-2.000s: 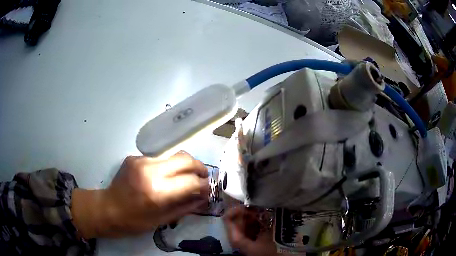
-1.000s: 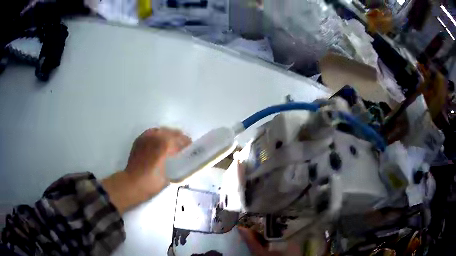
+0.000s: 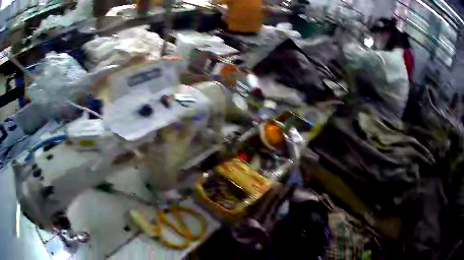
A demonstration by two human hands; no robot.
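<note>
Neither of my hands can be made out; the view is blurred and turned to the right of the machine. The off-white sewing machine (image 3: 66,162) lies at the left, with black round holes in its body. Its needle area is not clear. Orange-yellow looped scissors (image 3: 180,226) lie on the white table at its right end. A yellow box (image 3: 236,188) with small dark contents sits beyond them.
A large dark cloth heap (image 3: 376,152) fills the right side. A cluttered tray (image 3: 300,139) holds an orange round thing. Pale plastic-like bundles (image 3: 124,45) lie at the back left. A partly visible person (image 3: 392,38) is at the upper right.
The view has swung right and up. The machine has shifted to the left of the picture, and my hands and the white lamp paddle are no longer seen. Scissors, box and cloth heap now show.
</note>
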